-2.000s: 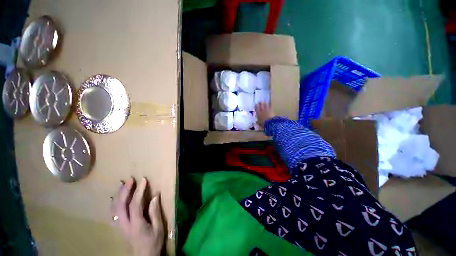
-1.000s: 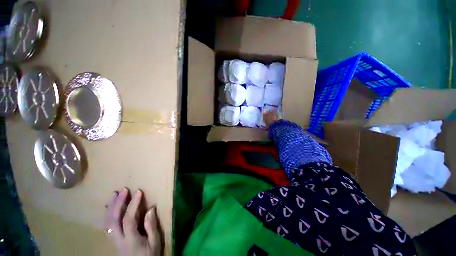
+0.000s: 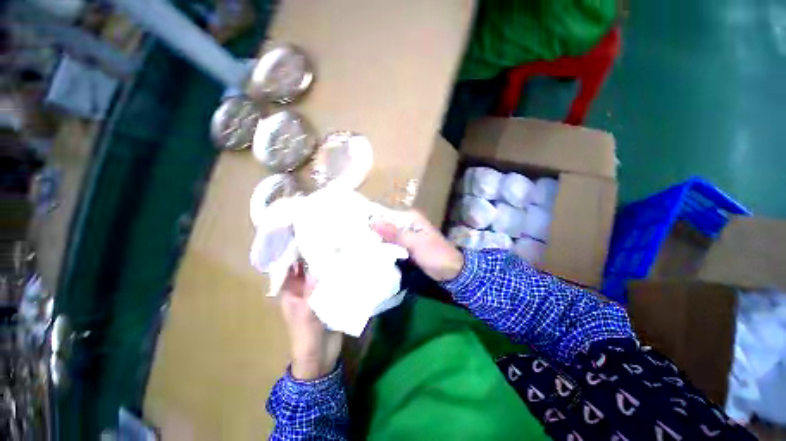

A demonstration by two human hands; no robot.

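A white wrapping sheet, crumpled and partly spread, is held between my two hands above the bench's edge. My right hand grips its right side. My left hand holds it from below at the left, its fingers partly hidden by the sheet. Whatever the sheet may wrap is hidden. Behind it on the bench lie several round metal discs with raised spoke patterns. A plate with a shiny patterned rim lies beside them, partly overlapped by the sheet. The image is blurred.
The tan bench board runs beneath. An open carton with rows of white wrapped parts stands at the right. A blue crate and a second carton with loose white wrapping are farther right. A green conveyor is at the left.
My right hand has come from the carton to above the bench. My left hand has lifted off the board. Both now hold the white sheet. The view has shifted and turned.
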